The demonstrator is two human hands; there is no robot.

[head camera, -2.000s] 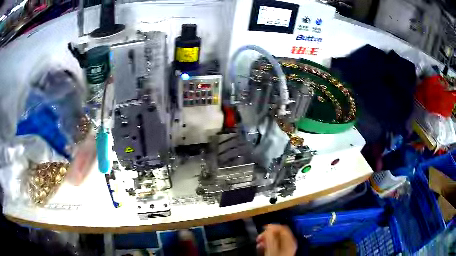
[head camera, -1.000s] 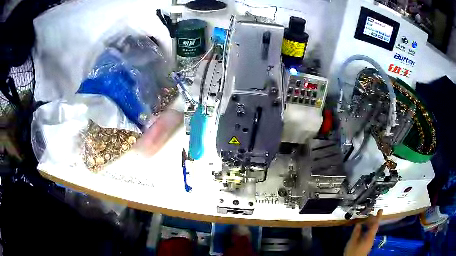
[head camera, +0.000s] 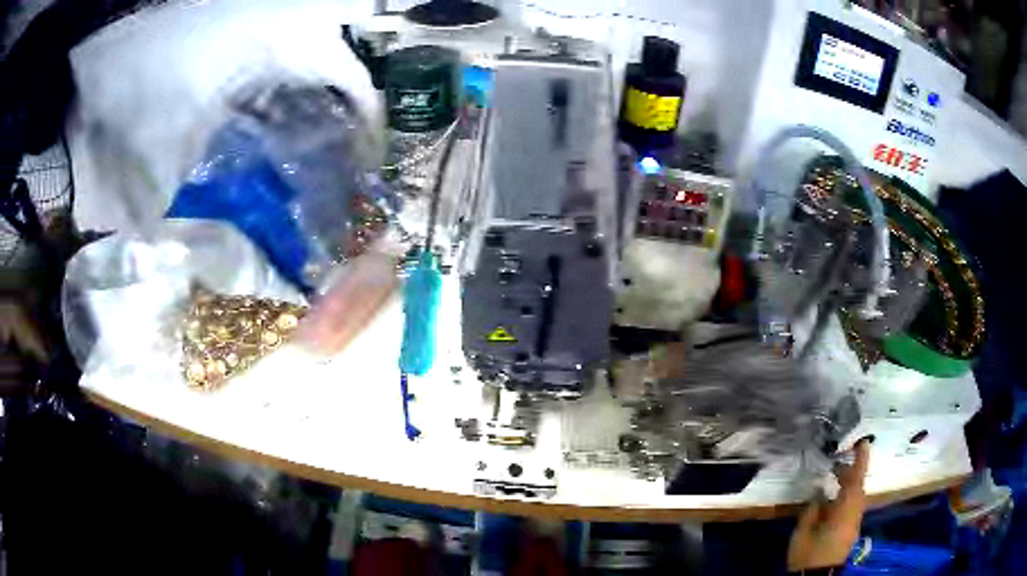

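Observation:
My right hand [head camera: 831, 520] is at the table's front edge at the lower right, partly cut off by the frame's bottom. One raised finger reaches the front panel beside the button feeder [head camera: 777, 394], by a dark round button. I see nothing clearly held in it. The feeder is blurred. The grey button sewing machine [head camera: 538, 298] stands at the centre with its yellow warning triangle. No cloth shows under its clamp [head camera: 512, 433]. My left hand is not in view.
Gold buttons [head camera: 231, 338] lie beside plastic bags [head camera: 242, 203] at left. A turquoise handle [head camera: 420, 315] and a blurred pinkish item [head camera: 351, 302] lie left of the machine. The control panel [head camera: 679, 208] and green bowl feeder [head camera: 929, 351] are at right. A blue crate [head camera: 901, 559] is below.
Since two seconds ago, the view has swung left. My right hand has come up from below the table edge to the front panel. The feeder, sharper a second ago, is now smeared by motion.

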